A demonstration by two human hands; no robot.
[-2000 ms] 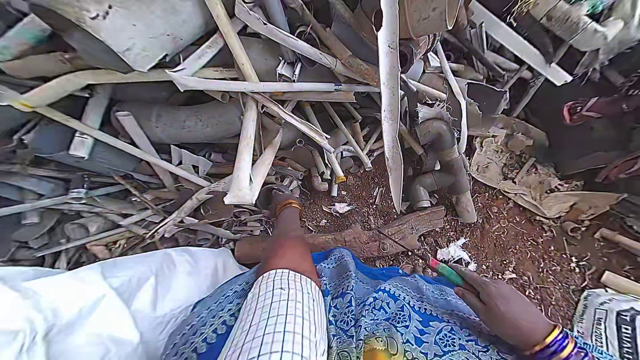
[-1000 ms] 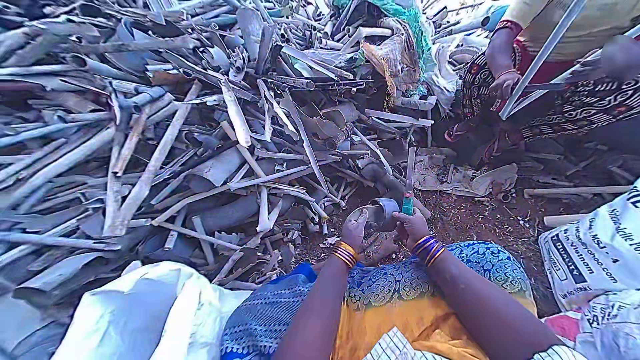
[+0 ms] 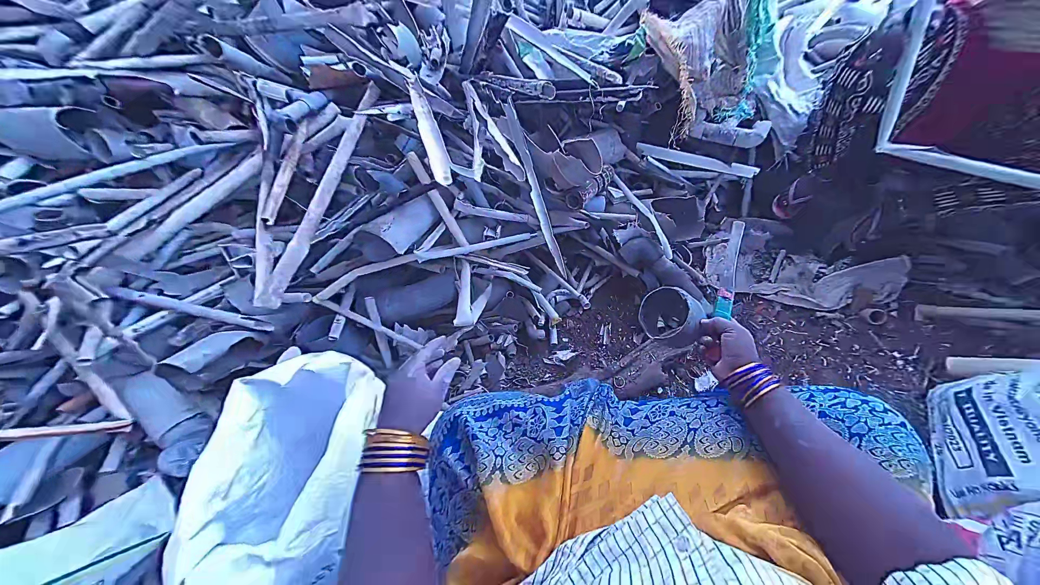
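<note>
My right hand (image 3: 729, 345) is closed on the green and red handle of a knife (image 3: 727, 280), its blade pointing up. A short grey pipe fitting with a round mouth (image 3: 668, 314) is right beside that hand, against its fingers; whether the hand also grips it I cannot tell. My left hand (image 3: 421, 375) is held out with its fingers spread, at the near edge of the scrap pipe pile (image 3: 390, 227) and just right of a white sack (image 3: 268, 463). Nothing shows in its grasp. A piece of wood (image 3: 646, 361) lies on the soil below the fitting.
Broken plastic pipes cover the left and far ground. Another person (image 3: 967, 89) sits at the upper right behind a bent white strip (image 3: 934, 158). A printed sack (image 3: 979, 443) lies at the right, near loose pipe lengths (image 3: 987, 366). A torn sheet (image 3: 845, 284) lies on the soil.
My left hand has left the pipe fitting, which both hands were at one second ago, and moved left. The knife stays in my right hand. The view has swung since the first frame.
</note>
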